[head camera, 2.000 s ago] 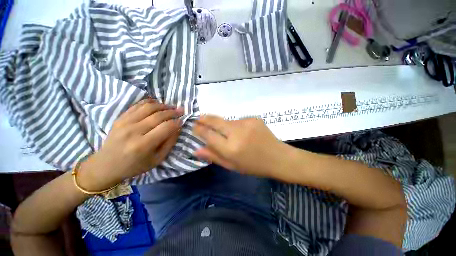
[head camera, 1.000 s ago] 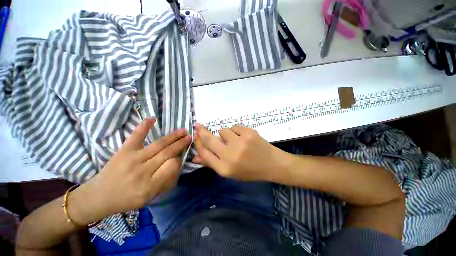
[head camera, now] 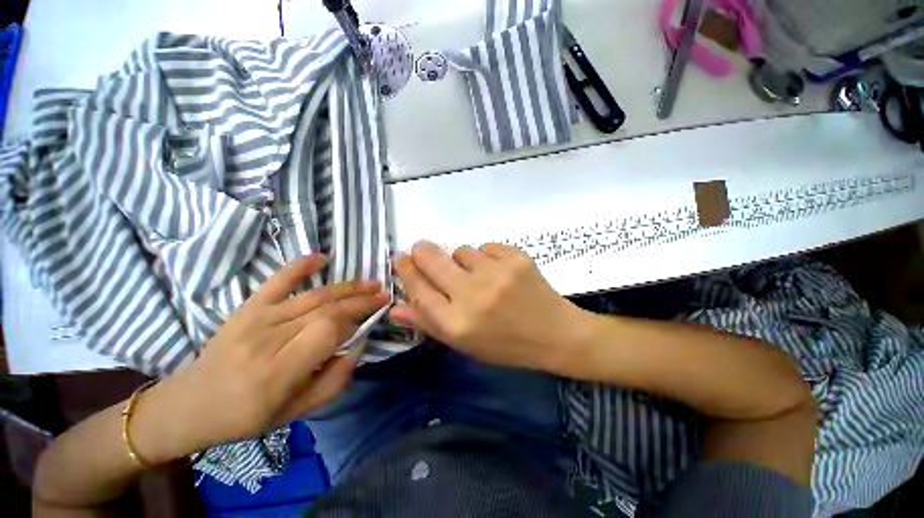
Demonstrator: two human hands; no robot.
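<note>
A large grey-and-white striped garment [head camera: 152, 212] lies bunched on the white table, its straight edge running from the presser foot [head camera: 350, 28] down to my hands. My left hand [head camera: 274, 344], with a gold bangle at the wrist, presses and pinches the garment's folded edge near the table's front. My right hand [head camera: 476, 298] pinches the same edge from the right, fingertips almost touching the left ones. A thin white folded edge shows between them. Both thumbs are partly hidden.
Right of the needle lie a small striped piece [head camera: 517, 86], a black-handled cutter [head camera: 596, 86], a grey metal strip [head camera: 679, 61], pink-handled scissors [head camera: 724, 66] and black-handled scissors [head camera: 900, 109]. A measuring strip [head camera: 628, 231] with a brown square [head camera: 711, 203] runs along the front. A striped pile [head camera: 861, 374] is right of my lap.
The garment's edge has been straightened, and a zipper-like fastening and inner folds now show. My left hand has moved down and right, from lying flat to pinching the edge. My right hand now pinches too.
</note>
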